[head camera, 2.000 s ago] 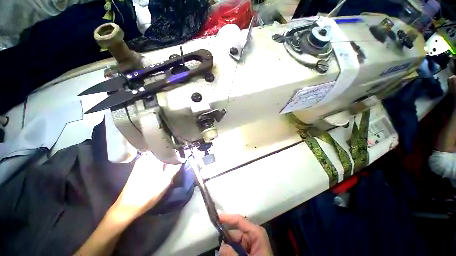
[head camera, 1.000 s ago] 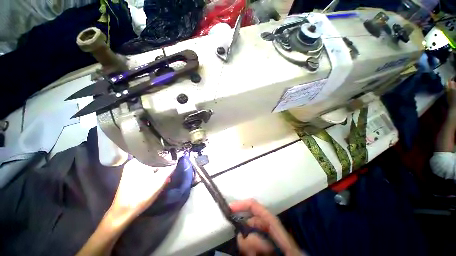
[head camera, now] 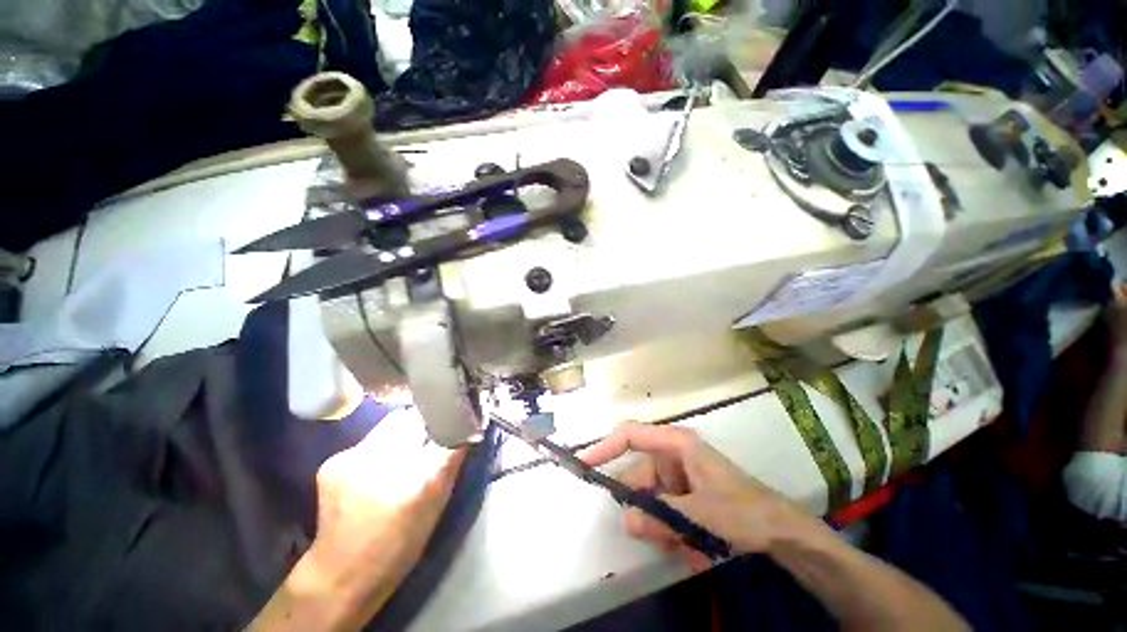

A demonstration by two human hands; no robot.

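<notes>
The cream sewing machine (head camera: 692, 247) lies across the view, its lamp glaring at the needle area. Charcoal-grey cloth (head camera: 148, 494) spreads at the left and runs up to the needle. My left hand (head camera: 389, 494) presses on the cloth beside the needle, its fingertips washed out by light. My right hand (head camera: 692, 488) holds a long dark thin tool (head camera: 593, 474), its tip at the presser foot area; I cannot tell whether it is tweezers or snips. Thread snips (head camera: 433, 232) rest on the machine head, blades to the left.
Green-yellow patterned strap (head camera: 810, 420) wraps the bed at right. A tan knobbed post (head camera: 352, 133) stands at the head's left end. Navy cloth, black and red plastic bags (head camera: 606, 59) lie behind. Another person's arm (head camera: 1104, 395) shows at the right edge.
The view has shifted, so the machine sits lower and further right. My right hand has moved up and right, nearer the bed, and the tool lies flatter. My left hand stays by the needle.
</notes>
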